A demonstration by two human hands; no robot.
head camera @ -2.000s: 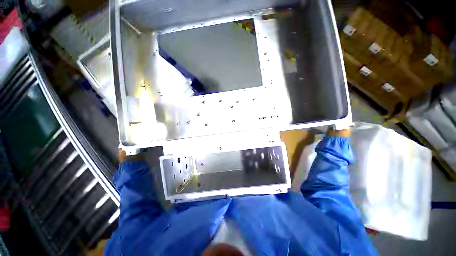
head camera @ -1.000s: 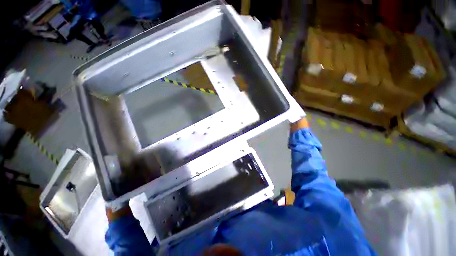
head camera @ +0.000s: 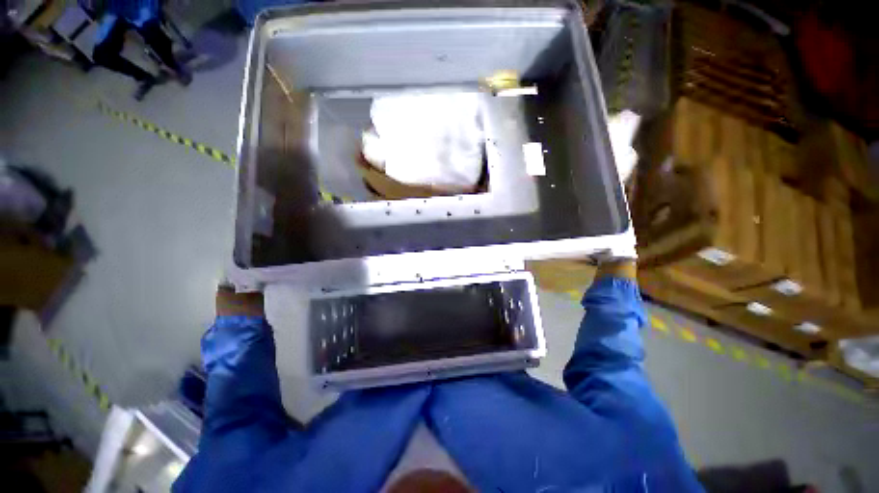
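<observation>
A large open light-grey enclosure is held up in front of my chest, its open side facing me. A big rectangular opening in its floor shows the factory floor and a carton with white wrap below. A small narrow side compartment with holes in its end walls is fixed to its near side, against my blue coat. My left hand grips the near left corner and my right hand grips the near right corner. The fingers of both hands are mostly hidden under the enclosure.
Stacked brown cartons stand on the right. Yellow-black tape marks the grey floor on both sides. Another light-grey enclosure is at the lower left. A person in blue is at the top left. White wrap lies in a carton ahead.
The surroundings have shifted as I turn and move with the enclosure. It is now level in view after being tilted. White wrap in a carton now shows through its floor opening. Both hands keep their hold.
</observation>
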